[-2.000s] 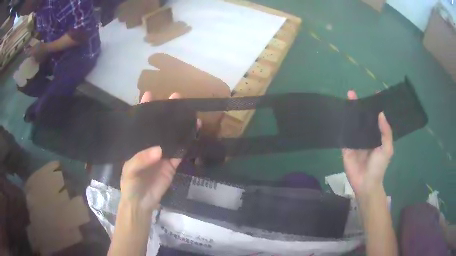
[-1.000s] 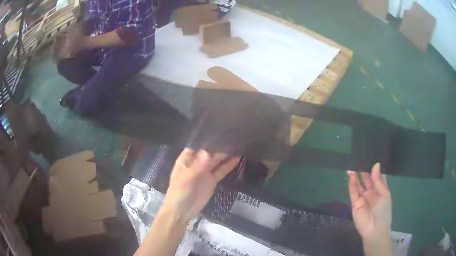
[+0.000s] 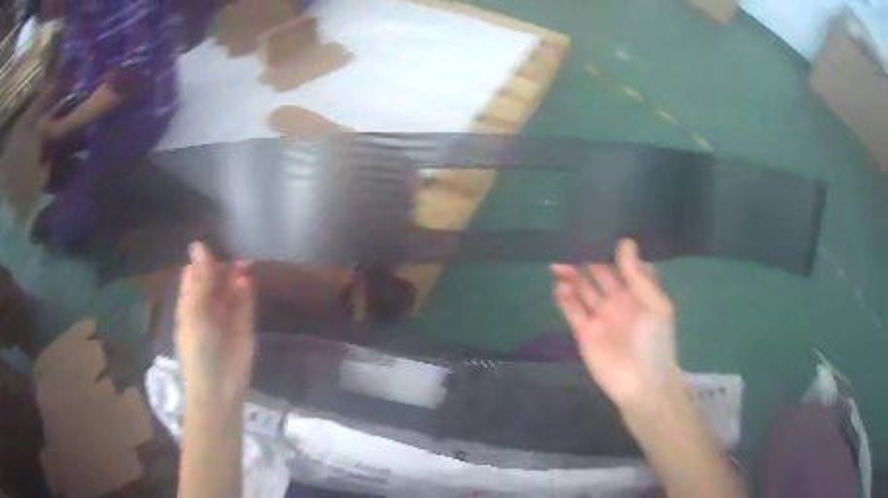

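A long black panel, glossy on its left part and partly see-through, spans the view in the air, its rectangular window left of centre-right. My left hand, blurred, holds its lower edge at the left. My right hand is at its lower edge right of the window, fingertips touching it, fingers spread. Below, another black panel with a pale window lies on crumpled newspaper in front of me.
A person in a checked shirt sits at the upper left. A wooden pallet with a white sheet and brown cardboard pieces stands ahead. More cut cardboard lies at the lower left on the green floor.
The held panel has risen in view and its left part now shines. My hands have moved left in the picture and farther apart. The view has shifted, with surroundings displaced to the left.
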